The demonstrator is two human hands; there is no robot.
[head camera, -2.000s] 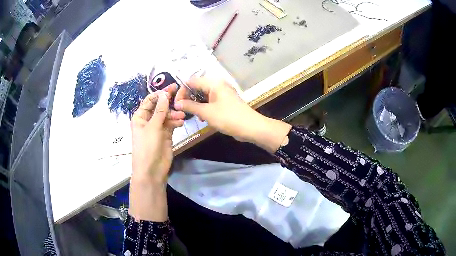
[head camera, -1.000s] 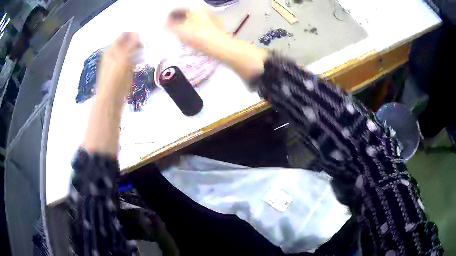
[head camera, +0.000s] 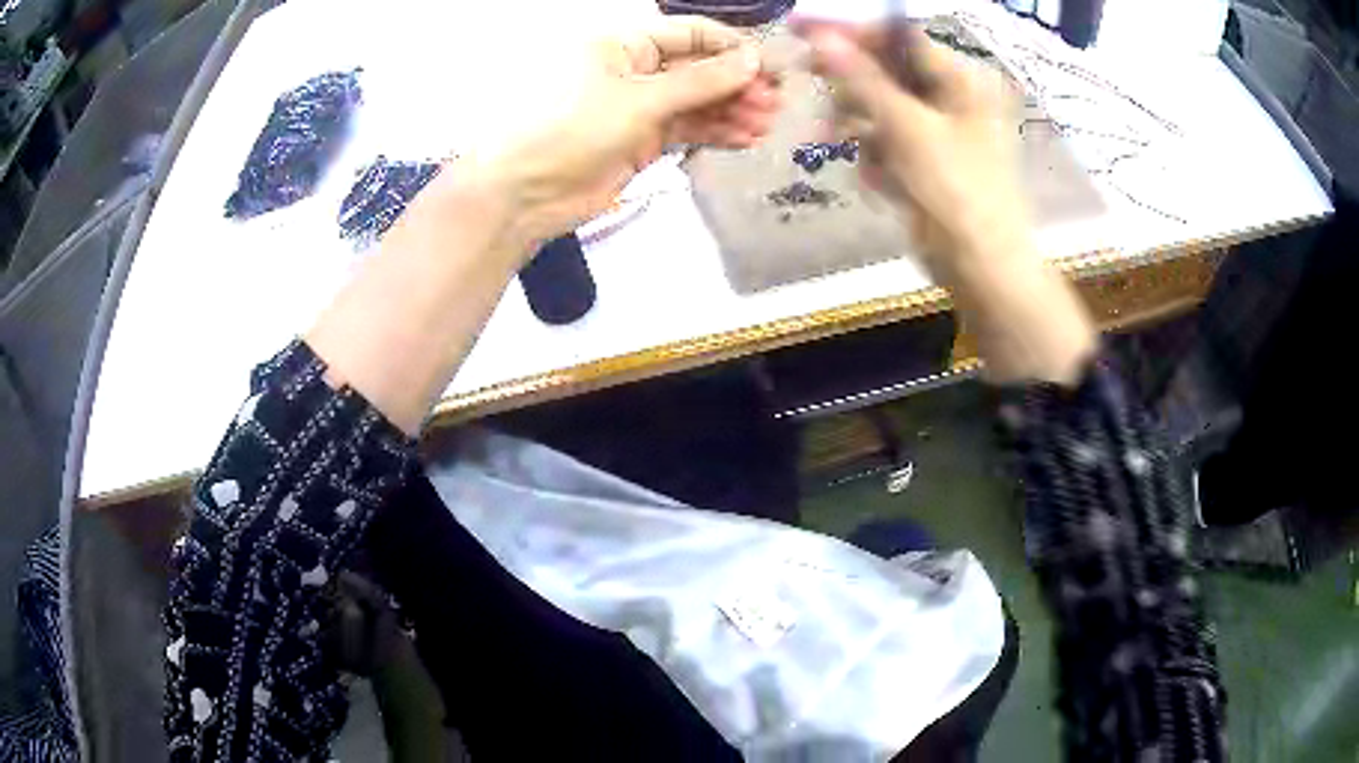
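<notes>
My left hand is raised over the table, thumb and fingertips pinched together; no thread or needle can be made out there. My right hand is beside it near the top edge, blurred, fingers bent, with a dark shape at its fingers that is unclear. The black garment lies over my lap with its broad white lining uppermost on the right. A blurred whitish label shows on the lining. A dark thread spool stands on the table below my left wrist.
Two dark, shiny packets lie on the white table at left. Small dark bead clusters lie on a grey-beige sheet. Loose cords lie at right. The table's wooden edge runs in front of the lap.
Both hands have moved right and come closer together near the top. The view has shifted, and the waste bin no longer shows. The spool stands lower, beneath the left forearm.
</notes>
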